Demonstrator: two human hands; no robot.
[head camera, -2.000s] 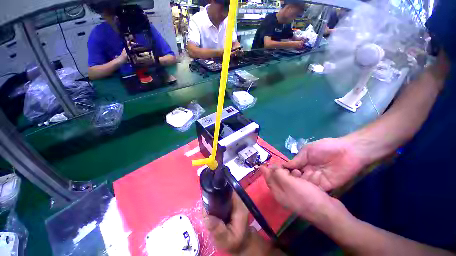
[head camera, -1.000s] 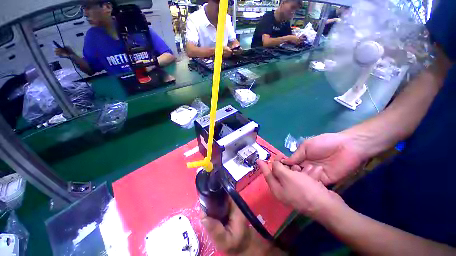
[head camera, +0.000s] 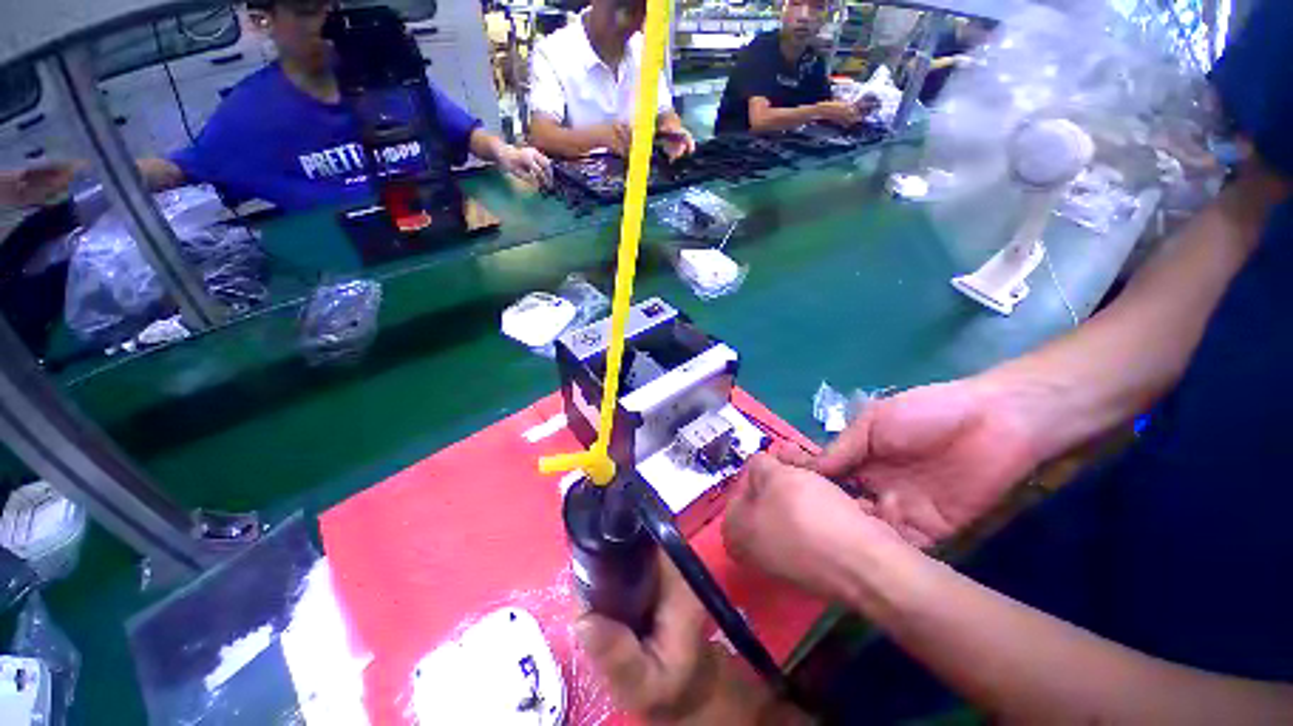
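My right hand, low in the middle, is wrapped around a black electric screwdriver held upright. Its bit is hidden. A yellow strap is tied to its top, and a thick black cord loops down on its right. My left hand is not in view. A white housing with small dark holes and a dark connector lies on clear plastic on the red mat, left of my right hand. The black screw feeder stands at the mat's back, its small metal outlet block facing me.
Another person's two hands reach in from the right beside the feeder, fingers together. A white fan stands at the back right. Bagged housings lie on the green bench. A metal post and flat plastic sleeve are left. Workers sit opposite.
The other person's nearer hand has drawn back slightly from the feeder outlet and curled. The bagged units behind the feeder have shifted right. A worker opposite has spread their arms. My right hand has barely moved.
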